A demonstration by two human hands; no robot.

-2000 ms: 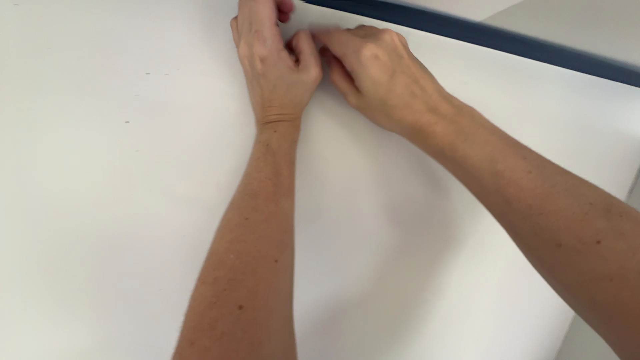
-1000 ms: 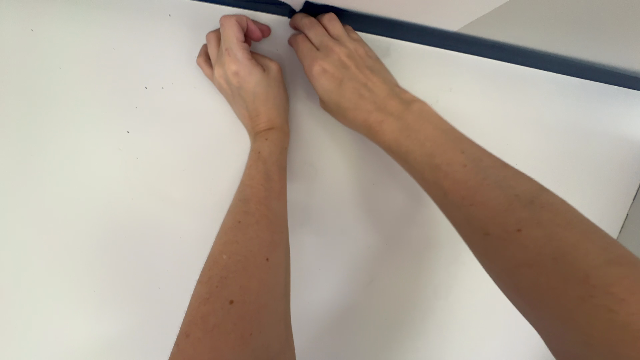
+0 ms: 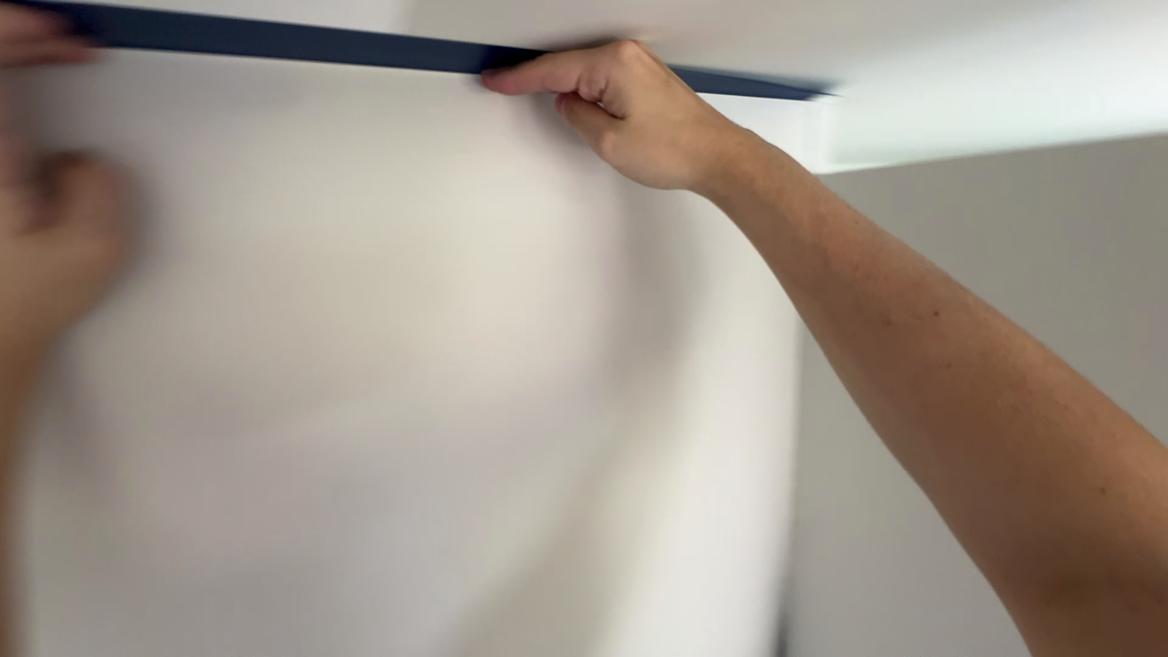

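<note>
A dark blue strip (image 3: 274, 43) runs along the top edge of a large white panel (image 3: 365, 301). My right hand (image 3: 639, 119) has its fingertips against the strip, right of the middle of the view, with the thumb curled below; whether it pinches the strip cannot be told. At the left edge my left hand (image 3: 64, 201) is blurred and partly cut off, its upper fingers over the strip's left part. Nothing is plainly visible in that hand.
Above the strip lies a pale surface (image 3: 912, 55), brighter toward the right. Beyond the panel's right edge stands a grey wall (image 3: 1004, 228). A soft shadow falls on the panel below my right hand.
My hands, close together at the strip a second ago, are now wide apart. The view has shifted strongly and shows the strip's right end and more of the grey wall.
</note>
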